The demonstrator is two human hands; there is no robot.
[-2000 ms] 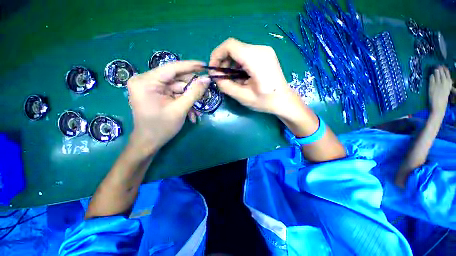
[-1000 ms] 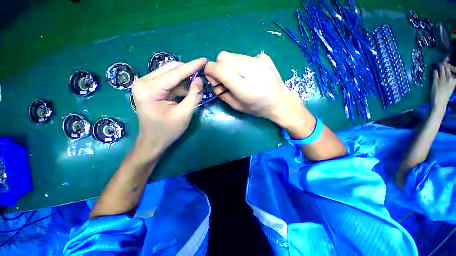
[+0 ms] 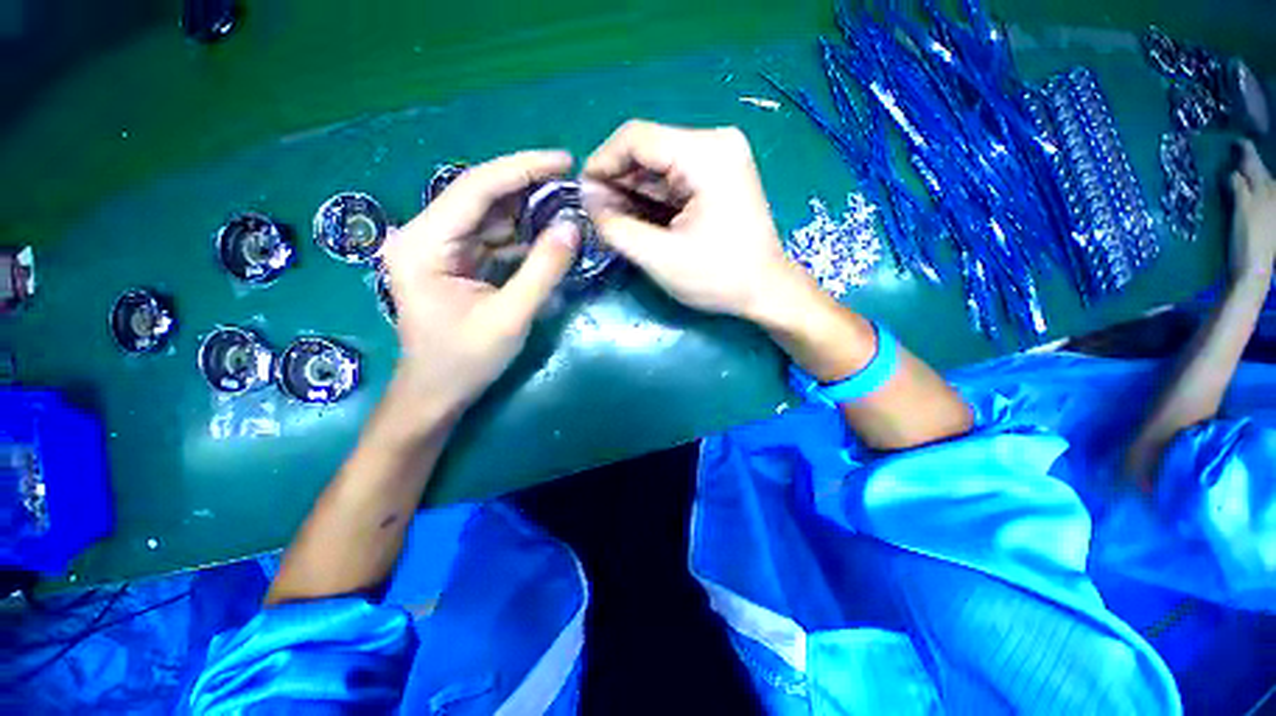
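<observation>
My left hand (image 3: 469, 273) is closed around a dark, shiny round housing (image 3: 557, 213) between thumb and fingers, above the green bench. My right hand (image 3: 686, 217) is at the right side of this housing, with thumb and fingertips bent together near its rim. I cannot tell whether the right fingers hold a small part; no tweezers can be made out. Part of a dark round shape also shows below the fingertips. Several similar round housings (image 3: 255, 248) stand on the bench to the left, some partly hidden by my left hand.
Small silvery bits (image 3: 835, 246) lie right of my right hand. Beyond are tangled blue strips (image 3: 952, 168), rowed parts (image 3: 1099, 182) and dark metal parts (image 3: 1182, 126). Another person's hand (image 3: 1250, 210) is at far right. A blue bin (image 3: 56, 483) sits at the left bench edge.
The dark tool seen in my right hand two seconds ago is no longer visible. The held housing now shows higher between my hands. The bench items at left appear shifted rightward in view.
</observation>
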